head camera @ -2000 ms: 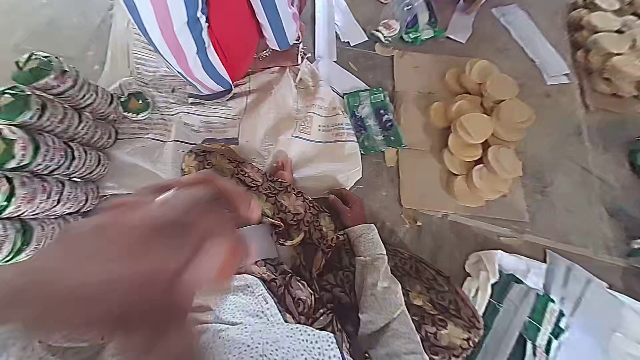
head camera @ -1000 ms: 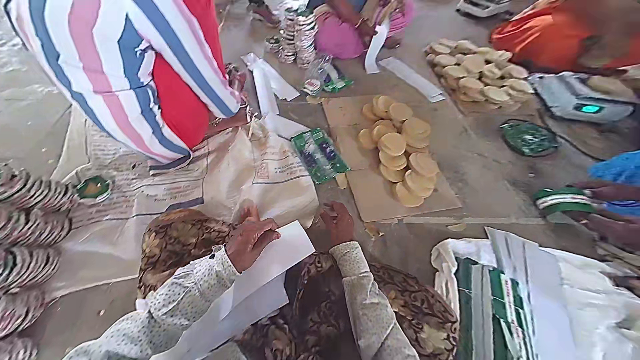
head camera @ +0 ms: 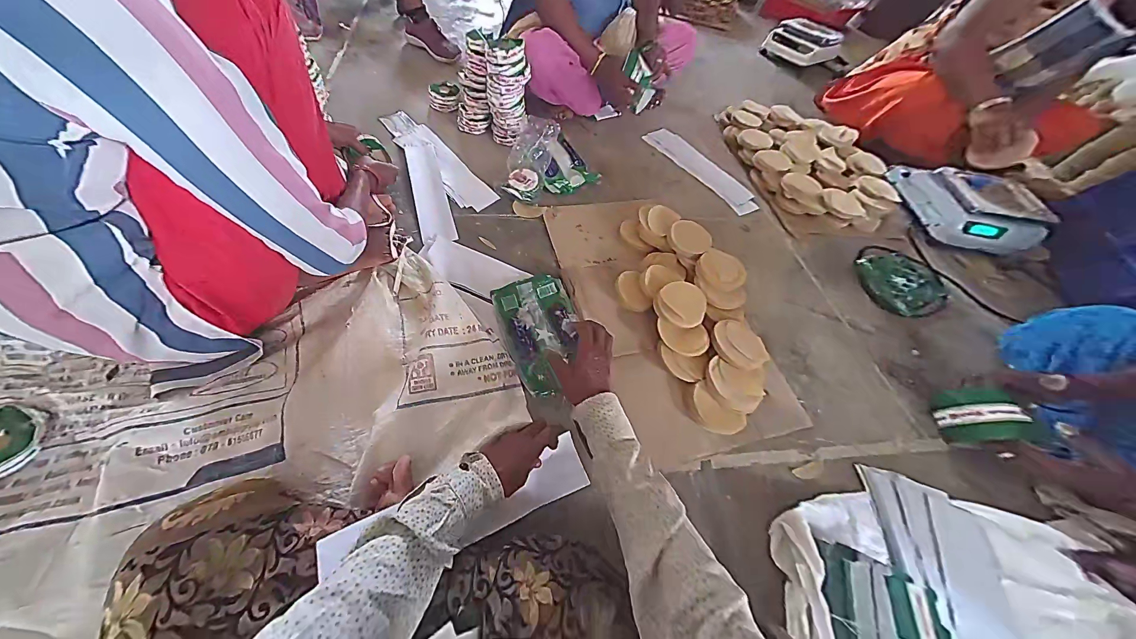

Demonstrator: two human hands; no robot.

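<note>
My left hand (head camera: 519,454) rests on a sheet of white paper (head camera: 555,479) that lies across my lap; its fingertips are bent at the paper's upper edge. My right hand (head camera: 586,362) touches the lower right part of a green printed plastic packet (head camera: 535,328), thumb on top and fingers at its side. Whether it grips the packet is hard to tell. The packet lies where a printed sack meets a cardboard sheet (head camera: 603,311). Stacks of flat, round, pale-yellow discs (head camera: 682,304) stand on the cardboard, right of my right hand.
A person in striped cloth sits at left on the printed sack (head camera: 346,399). Other people sit ahead and at right, near a second disc pile (head camera: 803,164) and a weighing scale (head camera: 976,209). A white sack (head camera: 799,532) with green-and-white wrappers stands at lower right. Wrapped stacks (head camera: 506,89) stand ahead.
My right hand has moved forward onto the green packet. My left hand has moved right along the white paper, which it held raised a second ago. The view has shifted.
</note>
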